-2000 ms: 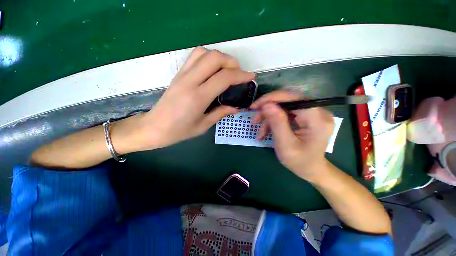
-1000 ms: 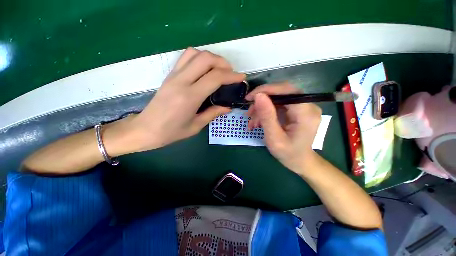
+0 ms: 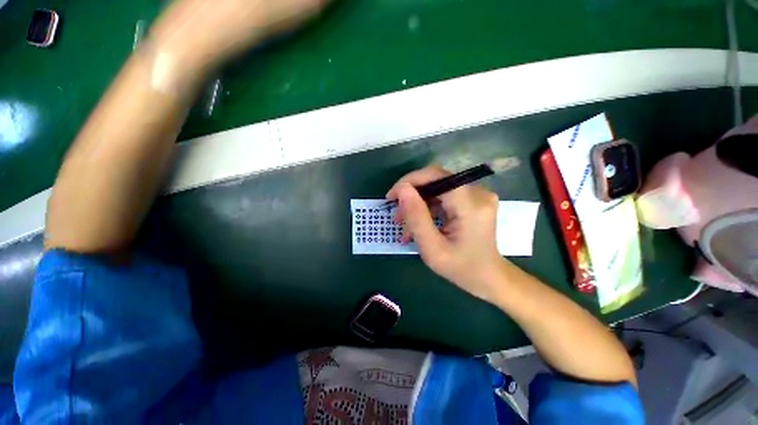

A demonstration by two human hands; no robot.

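Note:
My right hand (image 3: pixel 457 232) holds the dark brush-ended pick (image 3: pixel 455 180) like a pen, its thin tip over the upper edge of the adhesive dot sheet (image 3: pixel 374 227). The sheet lies flat, with rows of small dark rings on its left and a blank right end. My left hand (image 3: pixel 249 17) is over the green belt at the top edge, partly cut off and blurred; its fingers are out of the picture, so what it holds cannot be seen. A smartwatch body (image 3: pixel 376 317) lies on the bench near my body.
A white rail (image 3: pixel 374 108) separates the bench from the green belt (image 3: pixel 465 33). Another watch (image 3: pixel 42 28) lies on the belt at far left. At right are a red packet (image 3: pixel 567 220), a white packet (image 3: pixel 582 158) with a sample watch (image 3: pixel 616 170) on it, and a pink fan (image 3: pixel 715 199).
My left hand has moved from the bench up over the belt. The watch it held is no longer visible. My right hand has lowered the pick's tip to the dot sheet.

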